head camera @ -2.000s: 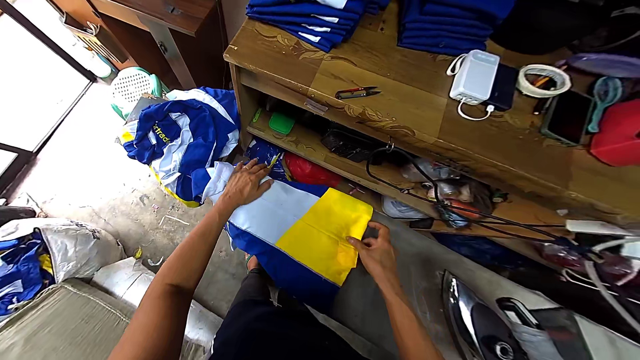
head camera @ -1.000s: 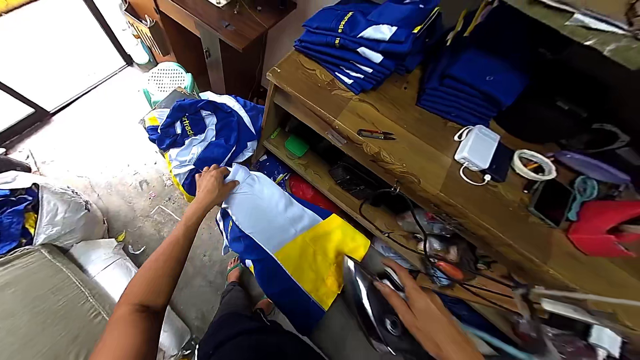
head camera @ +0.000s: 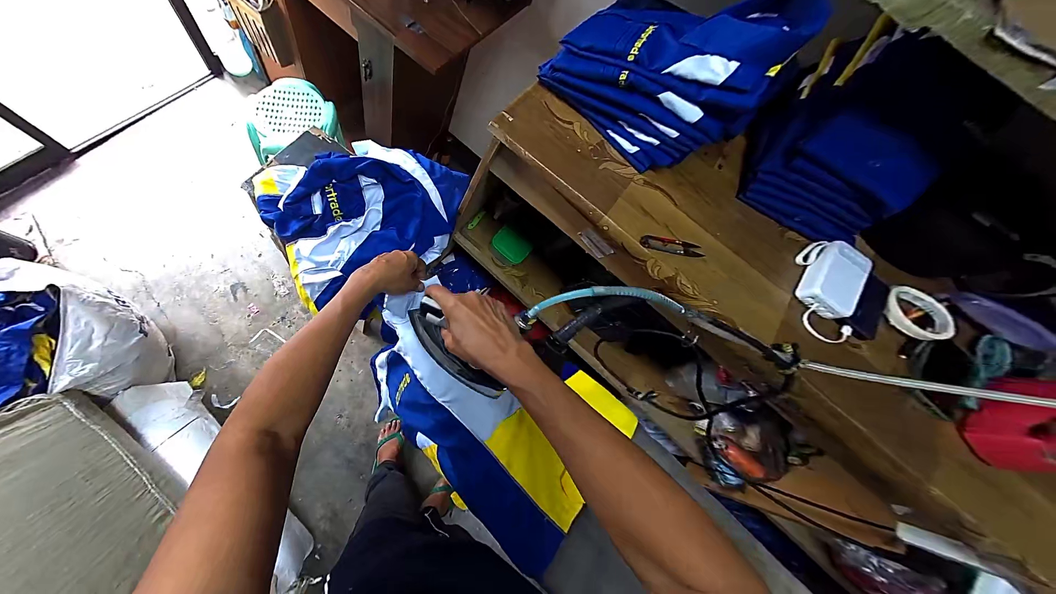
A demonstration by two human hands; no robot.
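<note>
A blue, white and yellow garment (head camera: 528, 458) lies spread over a grey board (head camera: 619, 536) in front of me. My right hand (head camera: 477, 330) grips a steam iron (head camera: 450, 363), which rests on the garment's white panel near its far end. A light-blue hose and a dark cord run from the iron to the right. My left hand (head camera: 396, 272) pinches the far end of the white cloth, just beyond the iron's tip. Part of the iron's body is hidden under my right hand. Beyond my left hand lies a heap of similar garments (head camera: 355, 206).
A wooden cabinet (head camera: 709, 280) on the right bears folded blue garments (head camera: 668, 74), thread snips (head camera: 671, 246), a white power bank (head camera: 833, 279) and a tape roll (head camera: 920, 313). A green plastic stool (head camera: 289, 111) stands behind the heap. A white sack (head camera: 107, 330) is at left.
My right hand, at the garment's yellow end two seconds ago, took hold of the iron at the right and has moved it onto the white panel. My left hand stays by the far end.
</note>
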